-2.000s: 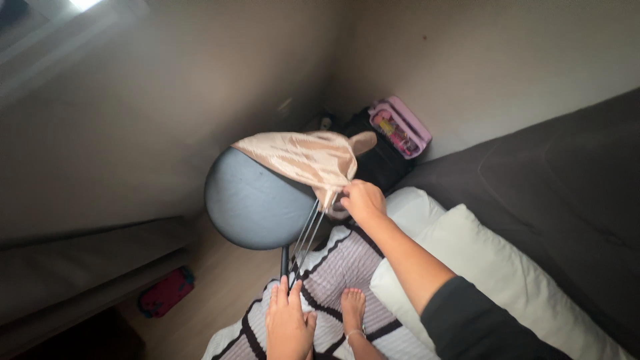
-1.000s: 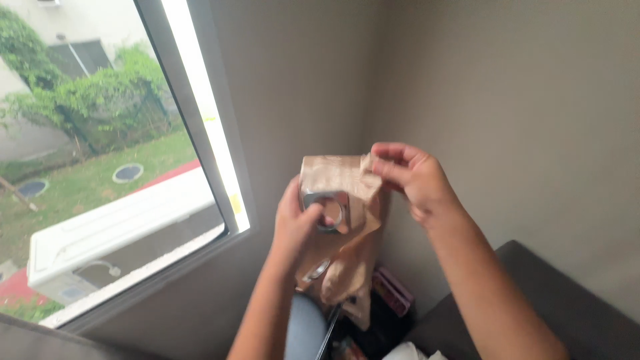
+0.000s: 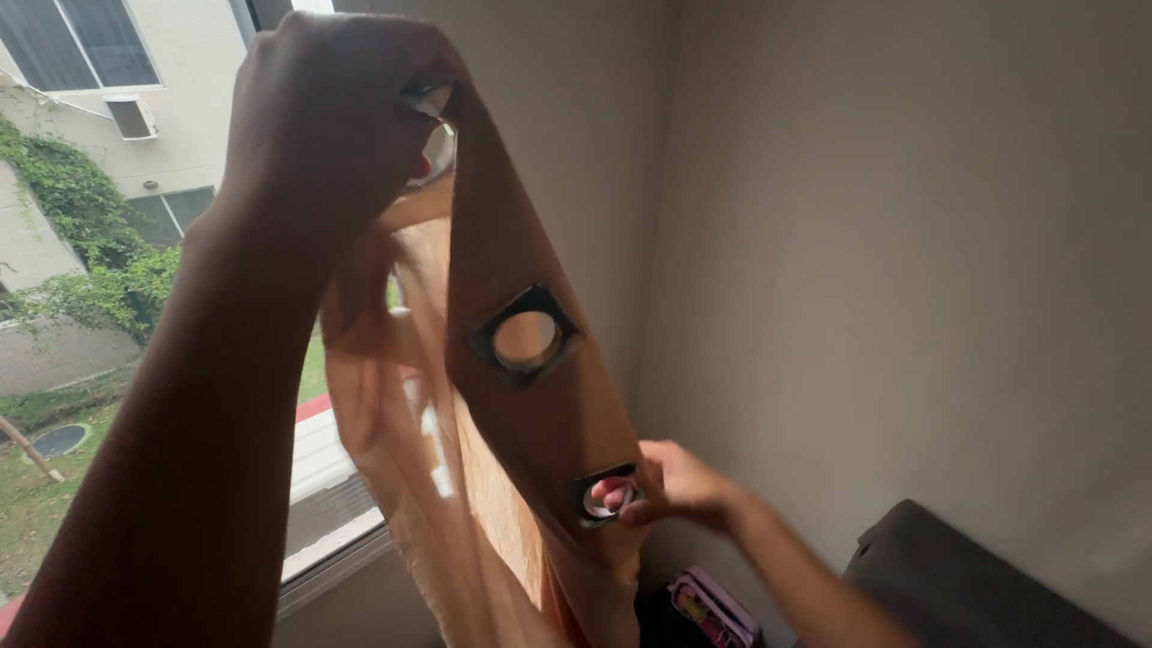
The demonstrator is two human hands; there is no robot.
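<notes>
A tan grommet curtain (image 3: pixel 540 405) hangs between my hands, its top band stretched on a slant from upper left to lower right. High at the left, my left hand (image 3: pixel 333 117) grips the upper end of the band beside a grommet (image 3: pixel 441 148). A square grommet with a round hole (image 3: pixel 526 340) sits midway along the band. Lower right, my right hand (image 3: pixel 670 486) pinches the band at another square grommet (image 3: pixel 610 495), with fingertips showing through its hole. The lower part of the curtain runs out of view.
A window (image 3: pixel 337 558) is at the left, with a building and greenery outside. Grey walls (image 3: pixel 855 225) meet in a corner behind the curtain. A dark upholstered piece of furniture (image 3: pixel 972 576) stands lower right. A pink case (image 3: pixel 711 607) lies near the bottom.
The view has swung up from the floor and bed toward the window. My hands have moved apart, spreading the band between them. The grey round object and its dark handle are out of view.
</notes>
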